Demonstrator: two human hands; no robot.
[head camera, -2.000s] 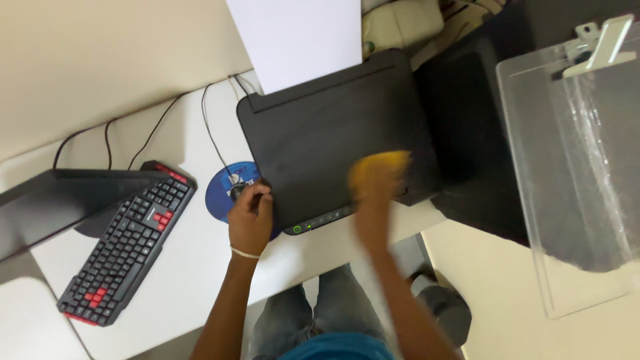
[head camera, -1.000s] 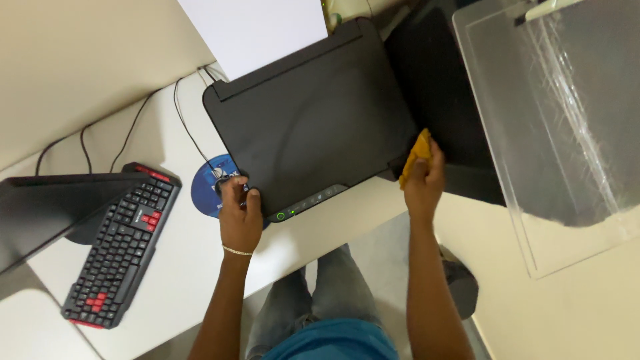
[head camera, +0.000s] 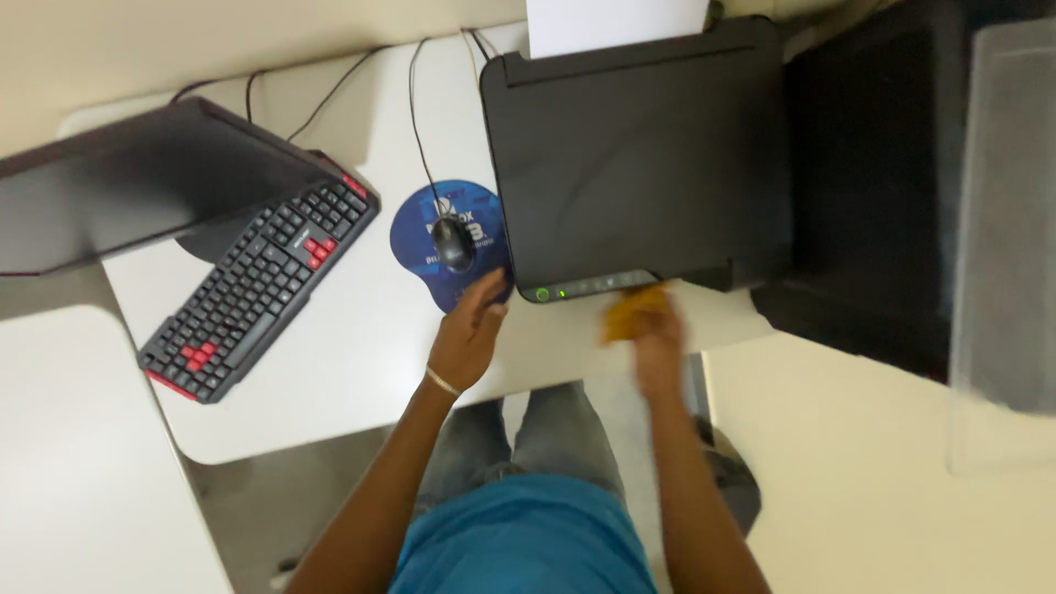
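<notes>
A black printer (head camera: 635, 165) stands on the white desk, with lit green marks on its front control panel (head camera: 594, 285). My right hand (head camera: 660, 330), blurred, grips a yellow cloth (head camera: 631, 313) just in front of that panel; whether the cloth touches the printer I cannot tell. My left hand (head camera: 472, 334) holds nothing, its fingers apart at the lower edge of a blue mouse pad (head camera: 412, 235), near the printer's front left corner. On the pad lies a black corded mouse (head camera: 454, 243). White paper (head camera: 615, 25) stands up at the printer's rear.
A black and red keyboard (head camera: 260, 289) lies at an angle on the desk (head camera: 346, 363), partly under a monitor (head camera: 148, 181). Cables (head camera: 338, 91) run along the wall. Right of the printer are a large black object (head camera: 866, 190) and a clear plastic sheet (head camera: 1006, 247).
My right hand with the yellow cloth has moved from the printer's front right corner leftward to the control panel. My left hand has come off the printer's front left corner.
</notes>
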